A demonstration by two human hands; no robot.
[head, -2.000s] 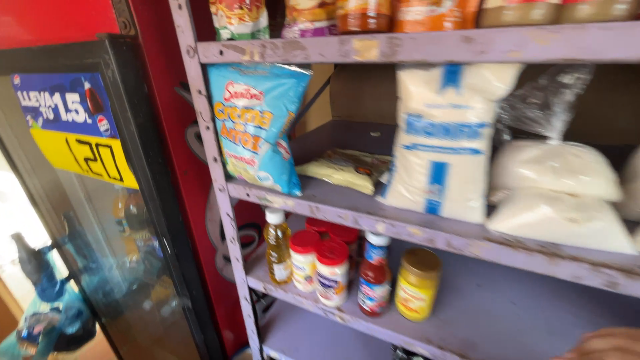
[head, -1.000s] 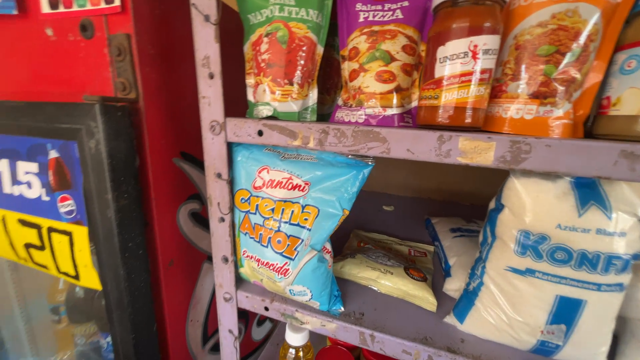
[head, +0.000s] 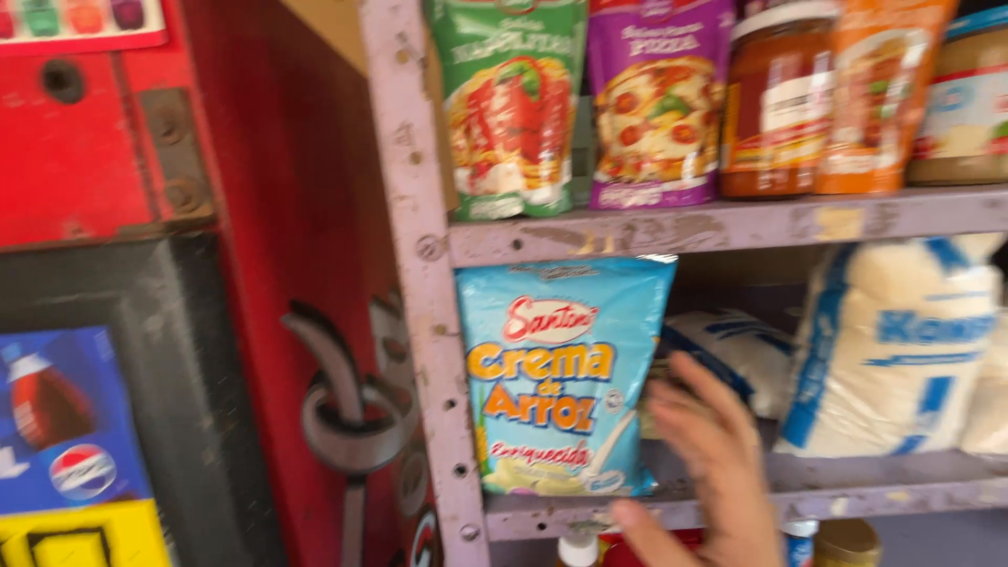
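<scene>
My right hand [head: 709,465] reaches up from the bottom edge, blurred, fingers apart, and holds nothing. Its fingertips are just right of a blue bag of crema de arroz [head: 563,378], which stands upright at the left end of the middle shelf; whether they touch it, I cannot tell. Behind the fingers, a small packet is mostly hidden. Farther back lies a white and blue bag [head: 732,354], and to the right a large bag of sugar [head: 898,354] stands upright. My left hand is out of view.
A purple metal shelf post [head: 417,260] rises left of the bag. The upper shelf edge [head: 709,228] carries sauce pouches [head: 512,118] and a red sauce jar [head: 776,102]. A red and black cooler [head: 110,291] stands at the left. Lids [head: 579,550] show below.
My right hand has come in from below to beside the blue bag. The blue bag now stands straighter than it did one second ago. The view has moved closer to the shelf's left end.
</scene>
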